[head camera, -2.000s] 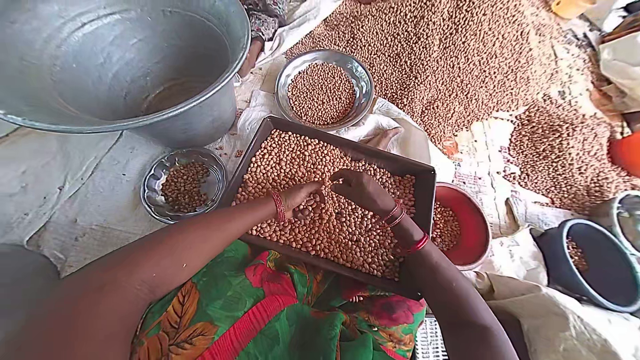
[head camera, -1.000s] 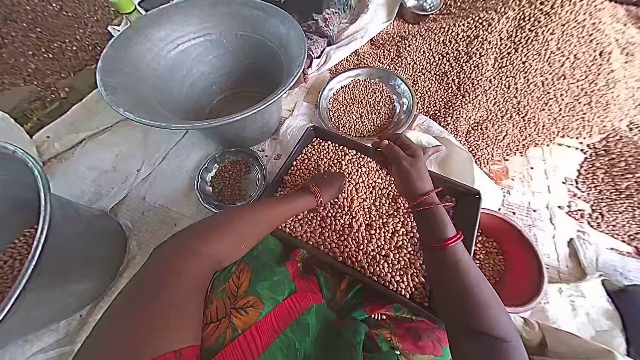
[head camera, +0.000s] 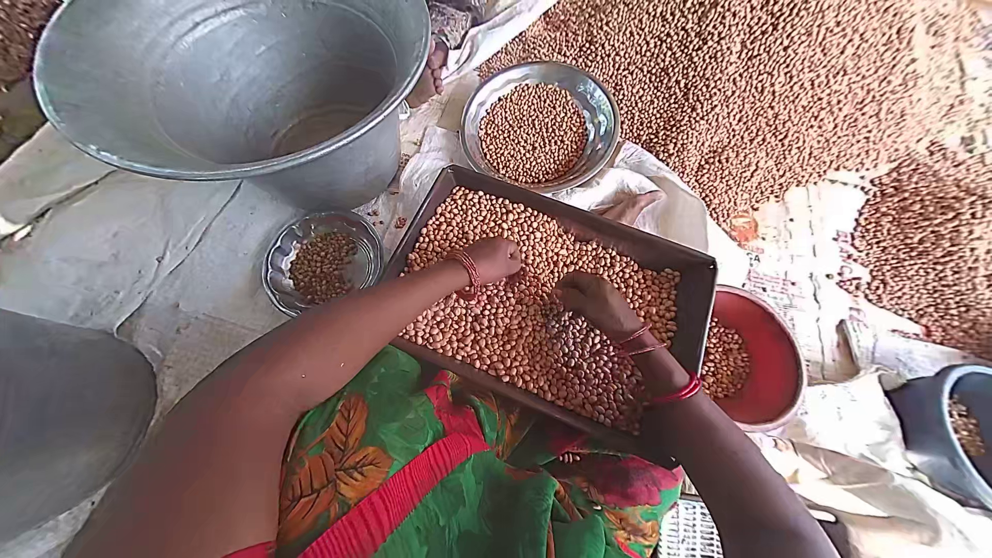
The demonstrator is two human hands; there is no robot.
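Observation:
A dark rectangular tray rests tilted on my lap, filled with small round tan nuts or seeds. My left hand is over the tray's left middle, its fingers curled in; whether something is inside them is hidden. To its right, my right hand reaches down to the nuts with bent fingers, and its fingertips are partly hidden. Just beyond the tray's far edge is a steel bowl of similar nuts. A smaller fluted steel bowl with darker pieces stands left of the tray.
A large metal tub stands at the upper left, another metal vessel at the lower left. A red bowl touches the tray's right side. A blue-grey bucket is at the right. A big heap of nuts covers the sheet behind; another person's hand shows near the tub.
My right hand, raised by the tray's far edge one second ago, has come down to the nuts. My left hand stays over the tray. The view has shifted.

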